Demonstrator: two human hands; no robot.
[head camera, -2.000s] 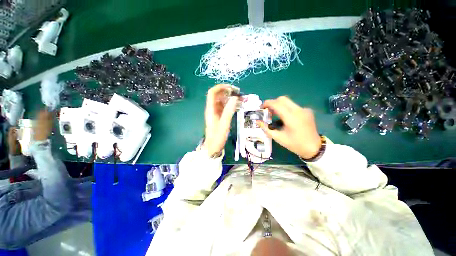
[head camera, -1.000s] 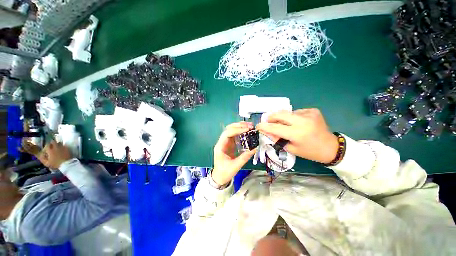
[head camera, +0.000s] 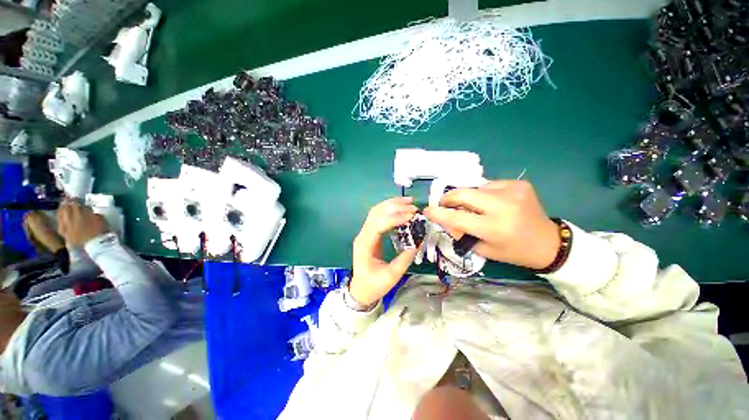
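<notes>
A white camera housing (head camera: 437, 166) lies on the green bench in front of me, its bracket arm at the back and its round end near the bench edge. My left hand (head camera: 383, 248) holds a small dark board (head camera: 410, 234) by its fingertips at the left side of the housing. My right hand (head camera: 497, 223) is over the housing, its fingertips at the board and a dark piece under its fingers. The right hand covers much of the housing. Thin dark and red wires (head camera: 444, 277) hang from the housing's near end.
Finished white housings (head camera: 215, 212) stand at left, a dark parts heap (head camera: 246, 123) behind them. White strands (head camera: 452, 70) lie at back centre, camera modules (head camera: 698, 123) at right. A blue bin (head camera: 246, 344) with white parts is below left. Another person's hands (head camera: 78, 223) work at far left.
Since two seconds ago, my left hand has come down beside the housing and the dark board now shows in its fingers. The housing's bracket arm now shows crosswise. Over the last second little has moved.
</notes>
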